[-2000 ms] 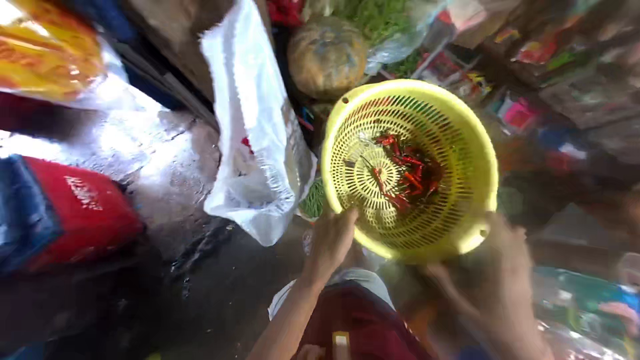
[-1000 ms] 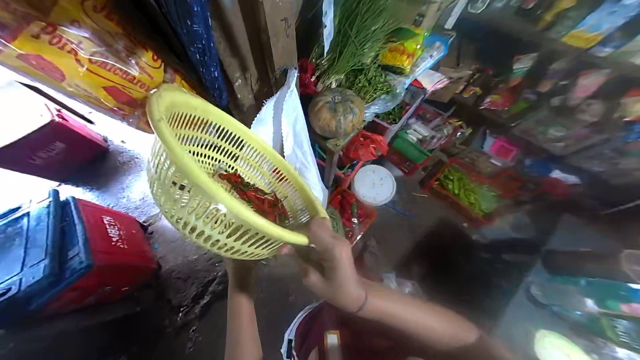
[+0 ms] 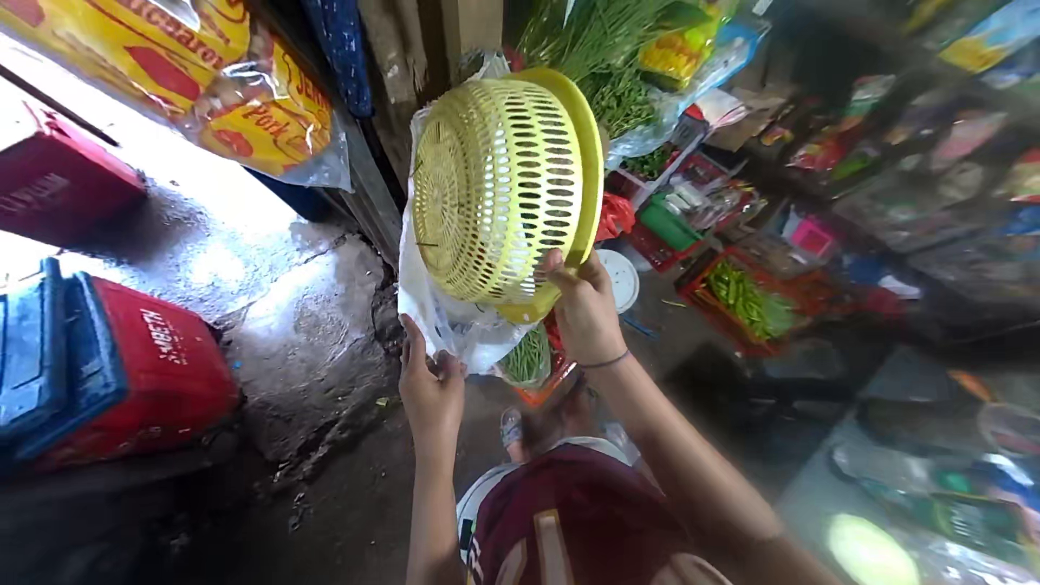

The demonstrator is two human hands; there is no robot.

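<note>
My right hand (image 3: 587,313) grips the rim of a yellow perforated plastic colander (image 3: 496,191), which is tipped on its side with its base facing left. Below it, my left hand (image 3: 431,370) holds the edge of a white sack (image 3: 418,296) between thumb and fingers. The colander lies over the sack and hides much of it. The inside of the colander is turned away from view, so its contents are hidden. A few thin dark stems poke through its holes.
Red cooler boxes (image 3: 166,366) stand at the left. Leafy greens (image 3: 617,89) are beyond the colander. A crate of green chillies (image 3: 739,301), a white round lid (image 3: 615,280) and a bundle of green beans (image 3: 528,357) lie at right and below. A snack bag (image 3: 236,89) hangs upper left.
The colander, upright with red chillies showing inside earlier, has been tipped over the white sack. My left hand has moved from beneath the colander to the sack's edge.
</note>
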